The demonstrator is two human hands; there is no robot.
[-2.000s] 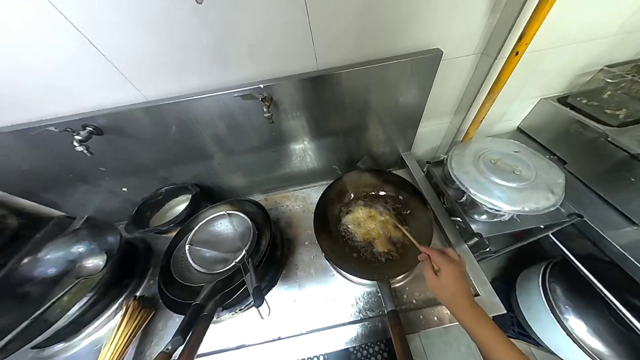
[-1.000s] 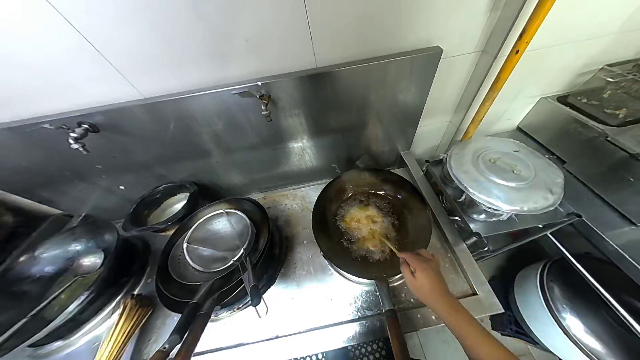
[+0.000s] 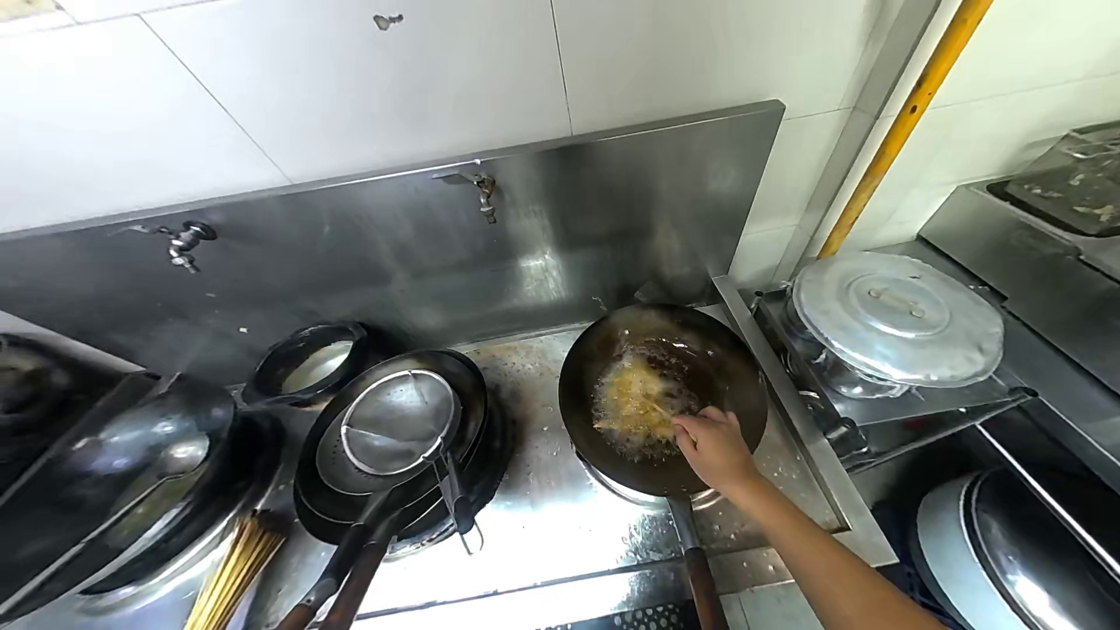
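A dark wok with a wooden-grip handle sits on the right burner. Yellow battered food bubbles in hot oil left of its middle. My right hand reaches over the wok's right side, its fingers closed on a thin wooden stick, perhaps chopsticks, whose tip meets the food. What the food is cannot be told. My left hand is out of view.
Left of the wok, a wire strainer rests on stacked pans. Farther left are a black bowl, a large wok with a ladle and a bundle of wooden sticks. A lidded pot stands at right. Taps project from the backsplash.
My right hand has moved from the wok's lower right rim inward over the pan, nearer the food. The stick shows less of its length than two seconds ago.
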